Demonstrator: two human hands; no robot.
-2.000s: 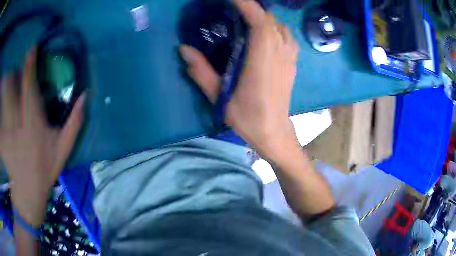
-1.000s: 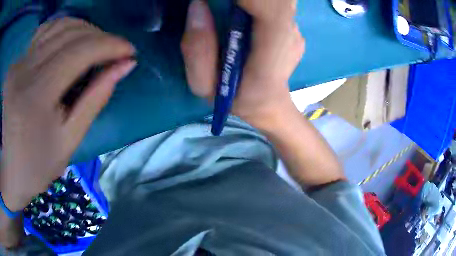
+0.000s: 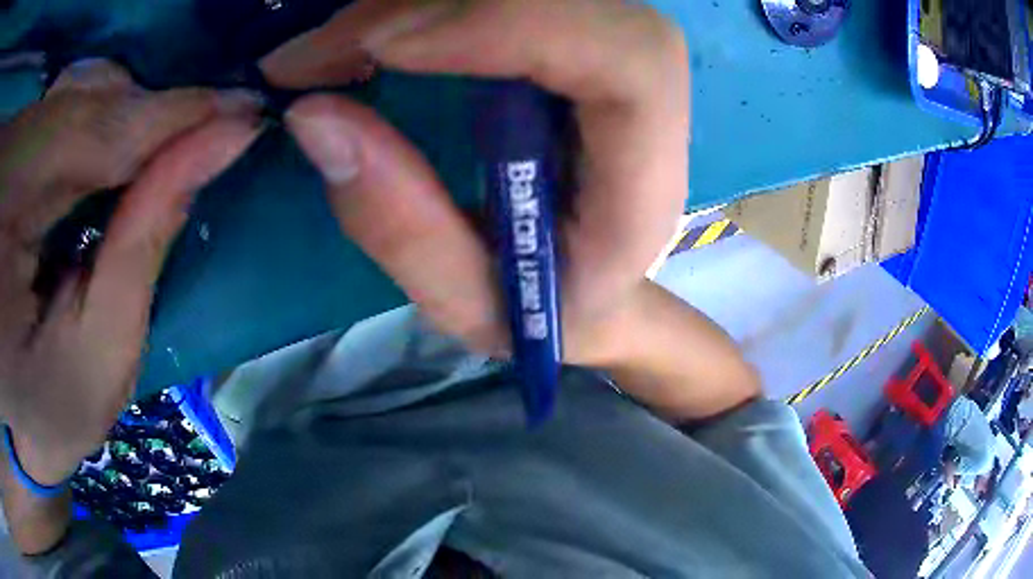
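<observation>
My right hand (image 3: 589,147) holds the dark-blue soldering iron (image 3: 530,260) across the palm, with the "Bakon" lettering showing and its rear end pointing down. Its thumb and index finger reach left and pinch close together. My left hand (image 3: 102,204) is at the left, thumb and index fingertips closed together and meeting the right fingertips. A tiny dark thing seems to be between the fingertips, too small to name. A dark thing with a shiny spot (image 3: 86,240) shows within the curl of my left hand; whether it is held is unclear. The iron's tip is hidden.
A black disc with a silvery centre (image 3: 805,14) lies on the blue-green mat (image 3: 793,124). A blue tray (image 3: 938,100) holds dark equipment at top right. A blue bin (image 3: 210,421) of small dark parts is below the edge. Cartons (image 3: 838,221), red stools (image 3: 841,455) and a person (image 3: 970,435) are beyond.
My right hand has moved left, and its thumb and index finger now meet my left fingertips. The iron stays in it, its rear end lower and further right. My left hand has shifted slightly left.
</observation>
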